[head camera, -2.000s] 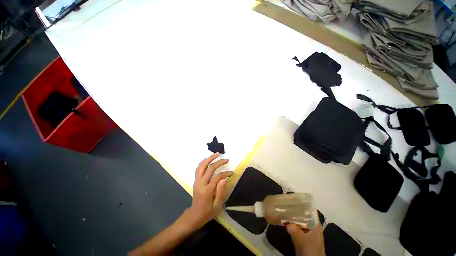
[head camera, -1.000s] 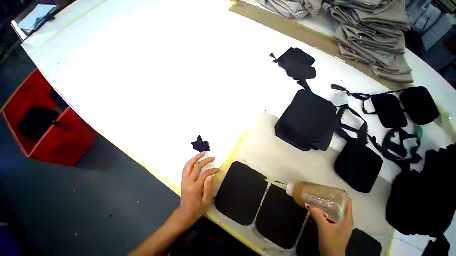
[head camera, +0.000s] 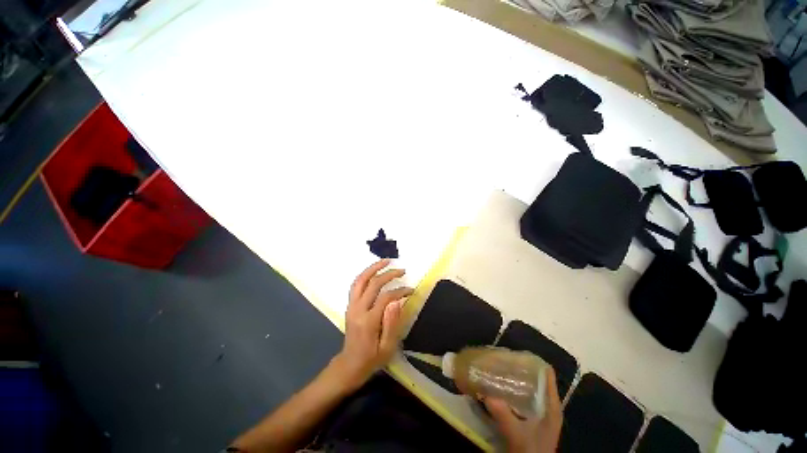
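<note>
Several black rounded panels (head camera: 605, 413) lie in a row on the beige work board (head camera: 495, 257) near the front edge. My right hand (head camera: 527, 423) holds the glue bottle (head camera: 501, 376), clear with amber-brown liquid, tilted on its side. Its pale nozzle points left over the near left part of the leftmost panel (head camera: 454, 316); whether the tip touches is not clear. My left hand (head camera: 372, 320) rests at the left edge of that panel, fingers apart, holding nothing. The bottle and right hand hide parts of the first two panels.
A black scrap (head camera: 383, 244) lies beyond my left fingertips. A black panel stack (head camera: 584, 211) and smaller pile (head camera: 672, 303) stand on the board's far side. Black straps, pouches and a bulky black pile (head camera: 765, 367) are at right. Beige fabric (head camera: 708, 71) is at back, red bin (head camera: 119, 190) at left.
The bottle has moved from the far edge of the panels, near their joint, back to the leftmost panel's near left side. The left hand stays beside that panel. The camera view has shifted.
</note>
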